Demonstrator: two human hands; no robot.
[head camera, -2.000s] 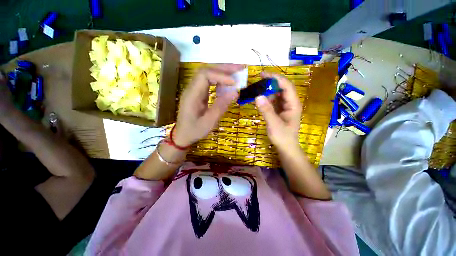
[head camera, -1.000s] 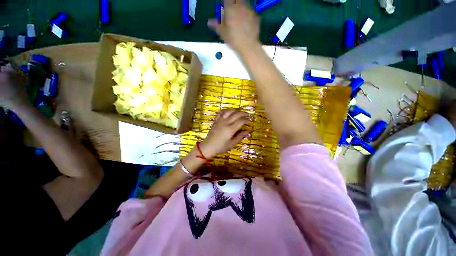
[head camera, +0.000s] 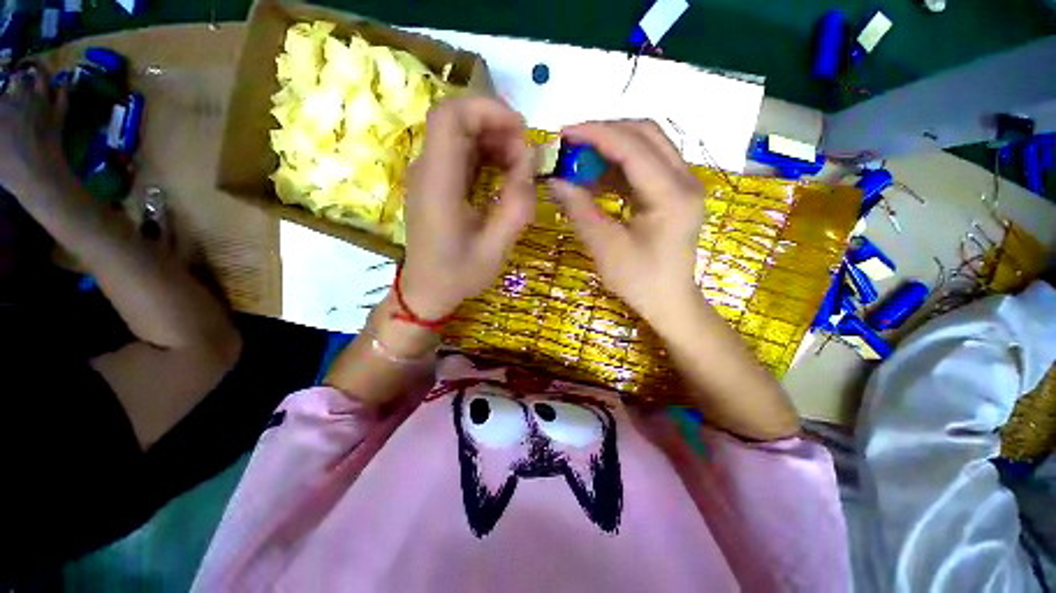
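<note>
My right hand (head camera: 643, 209) holds a blue battery cell (head camera: 579, 163) between thumb and fingers, with its round end showing. A small pale piece (head camera: 543, 155) sits at the cell's left side. My left hand (head camera: 463, 209) is just left of the cell, thumb and fingers bent towards each other; whether it holds something cannot be told. Both hands are above the gold wired sheet (head camera: 602, 324). The open cardboard box (head camera: 249, 127) at the left holds a heap of pale-yellow paper pads (head camera: 347, 122).
The gold sheet lies on a white board (head camera: 683, 99). Loose blue cells (head camera: 897, 306) with wires lie at the right. A grey metal bar (head camera: 938, 104) is at the far right. Other cells lie on the green surface (head camera: 556, 23). A person's arm (head camera: 127, 278) is at the left, a white sleeve (head camera: 950, 429) at the right.
My right hand has come back from the green surface and now holds a blue cell. My left hand has risen from the gold sheet to beside it. The view has shifted.
</note>
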